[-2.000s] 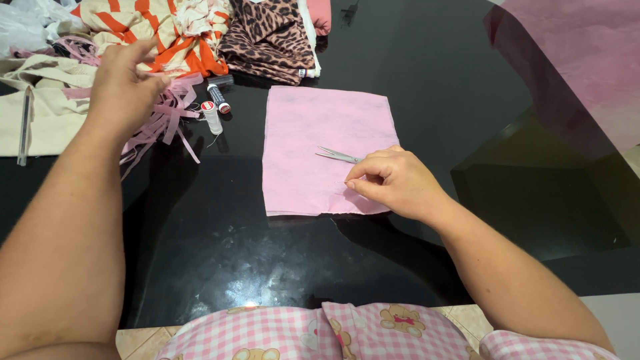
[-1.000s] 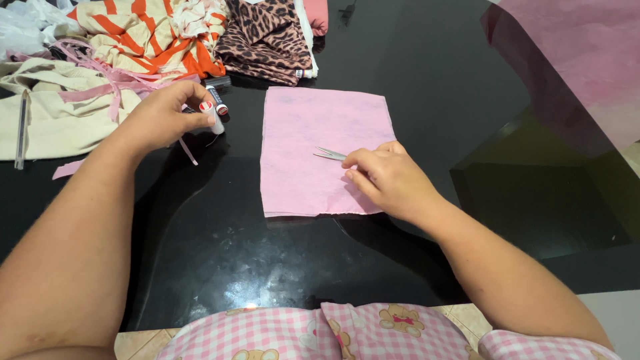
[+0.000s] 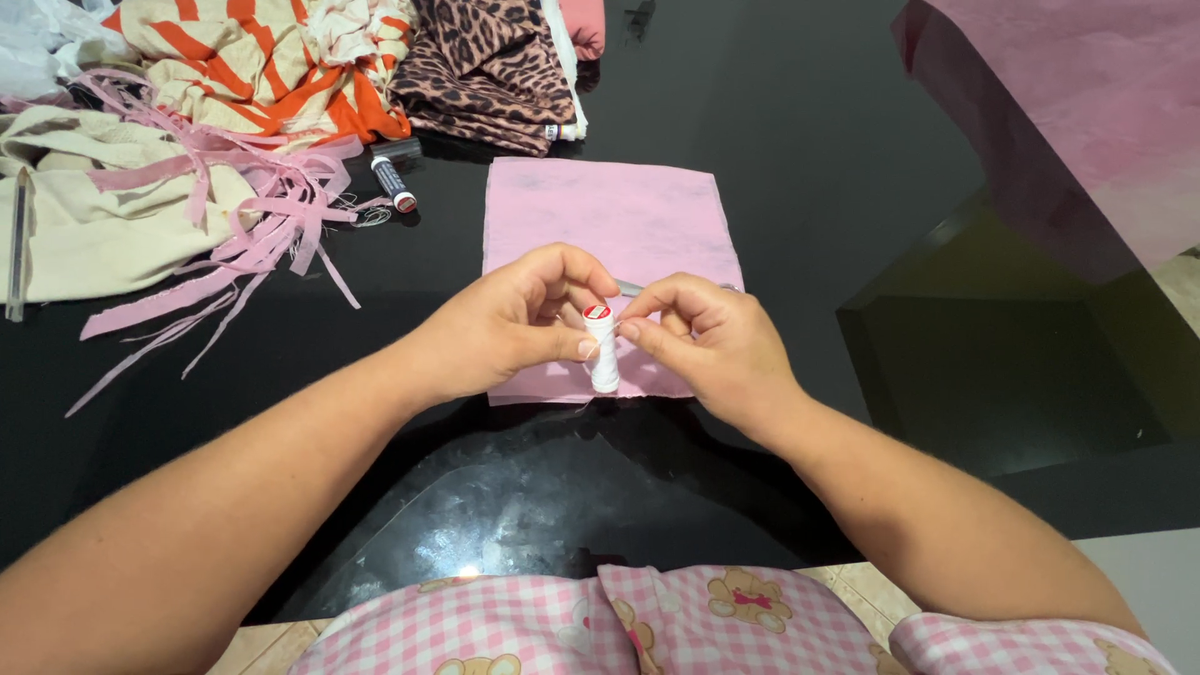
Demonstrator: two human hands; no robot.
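Observation:
My left hand (image 3: 539,319) holds a spool of white thread (image 3: 605,361) with a red top, upright between thumb and fingers. Close on its right, my right hand (image 3: 717,347) pinches at the spool's side, where a fine thread end seems to run; the scissors' handle appears to be in or under that hand. The metal blades of the small scissors (image 3: 630,289) show between both hands. Beneath them lies a square of pink fabric (image 3: 600,216) on the glossy black table.
Pink fabric strips (image 3: 272,211) spread over beige cloth (image 3: 103,253) at left, beside a clear-barrelled pen (image 3: 17,248). A dark-labelled tube or spool (image 3: 394,185) lies near them. Orange-striped cloth (image 3: 244,70) and leopard-print cloth (image 3: 492,66) are behind. Sheer pink fabric (image 3: 1078,103) covers the far right.
My left hand has picked up the white spool from beside the pink strips and carried it right, over the pink square. My right hand has turned toward the spool.

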